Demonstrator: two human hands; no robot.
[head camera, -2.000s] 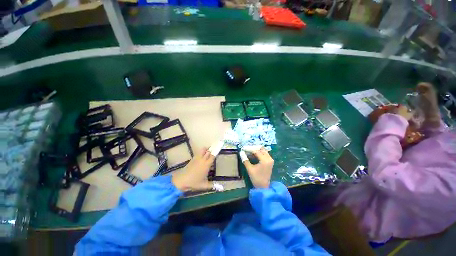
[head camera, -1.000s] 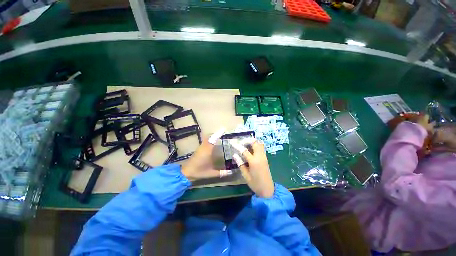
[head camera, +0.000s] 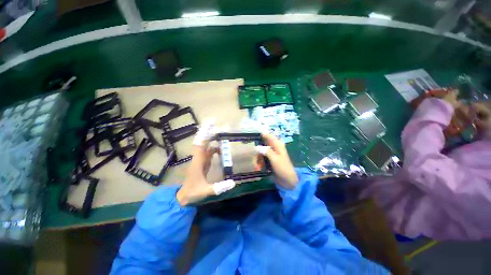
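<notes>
My left hand (head camera: 200, 171) and my right hand (head camera: 280, 162) hold a black open frame (head camera: 245, 175) between them, raised near the front edge of the bench. White covers sit on some fingertips. A pale button strip (head camera: 226, 153) lies along the left side of the held frame. A heap of pale button strips (head camera: 277, 121) is just beyond my right hand. Two green board-and-frame assemblies (head camera: 252, 95) lie side by side beyond the heap. A loose pile of black frames (head camera: 153, 115) lies left of my left hand.
A beige sheet (head camera: 215, 96) lies under the frames. A clear blister tray (head camera: 32, 156) with pale strips is at far left. Display boards (head camera: 369, 127) lie on clear plastic at right. Black units (head camera: 273, 49) stand on the far side. A co-worker's pink sleeve (head camera: 428, 126) is at right.
The frame lay on the beige sheet between my hands and is now lifted and held. It is tilted differently than one second ago, with the pale strip now visible at its left. The camera view has shifted.
</notes>
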